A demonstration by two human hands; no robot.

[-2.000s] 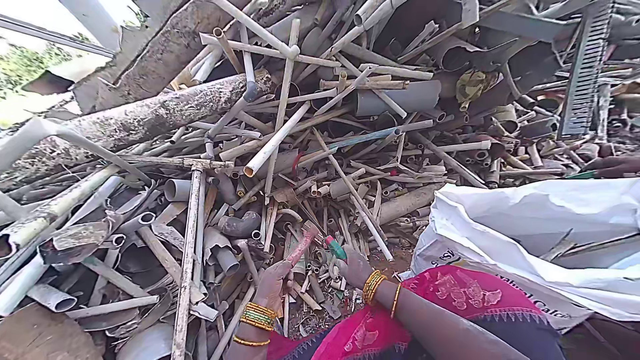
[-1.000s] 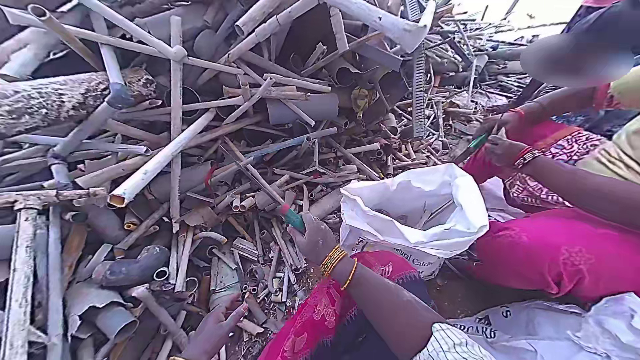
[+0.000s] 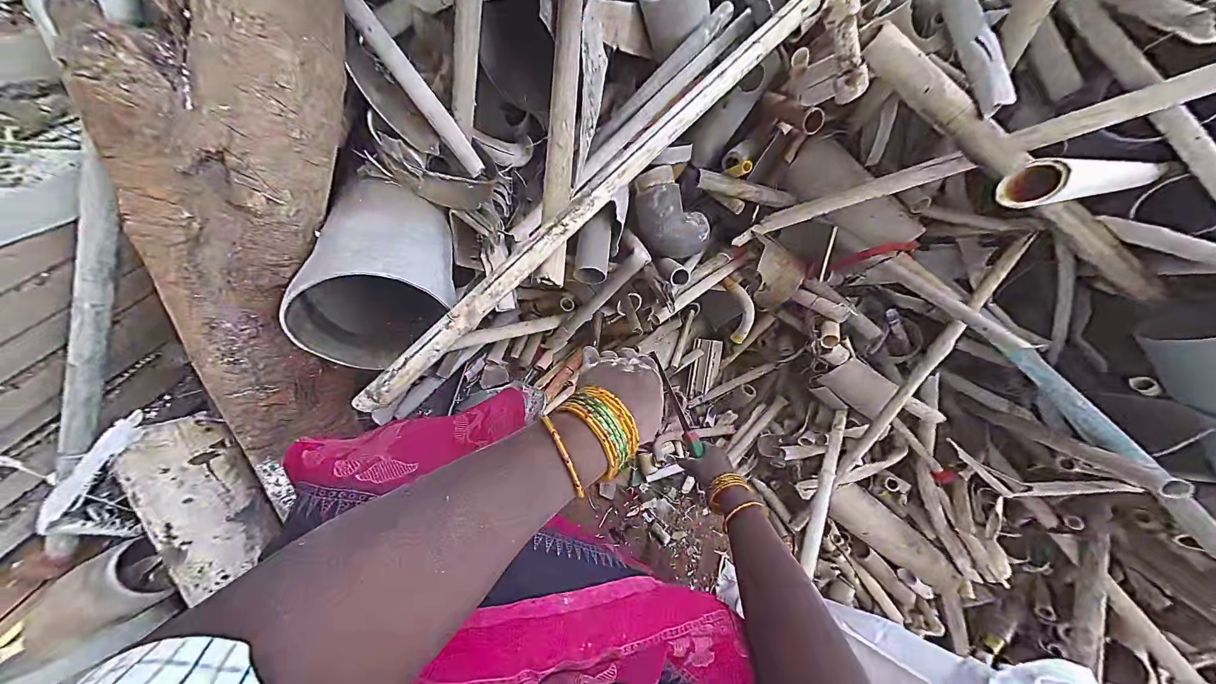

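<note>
My left hand [image 3: 622,385], with yellow and green bangles at its wrist, reaches down into the heap of pipe offcuts [image 3: 750,380]. Its fingers are mostly hidden behind the back of the hand, beside a reddish-brown piece [image 3: 562,372]; whether it grips anything cannot be told. Just to the right and nearer my body, my right hand [image 3: 708,465] is closed on the green handle [image 3: 695,444] of a tool with a thin dark blade [image 3: 673,394]. The blade points up and left, close to the left hand. A grey pipe elbow [image 3: 670,214] lies beyond both hands.
A wide grey pipe [image 3: 370,275] opens towards me at the left, beside a thick brown trunk-like piece [image 3: 247,209]. A long pale strip [image 3: 589,204] slants over the heap. At the right lies a bluish pipe [image 3: 1083,408]. White sack material [image 3: 912,646] is at the bottom edge.
My left hand, spread low at the left a second ago, now reaches forward beside the tool. The view has swung left; the other person and the sack's open mouth are out of it.
</note>
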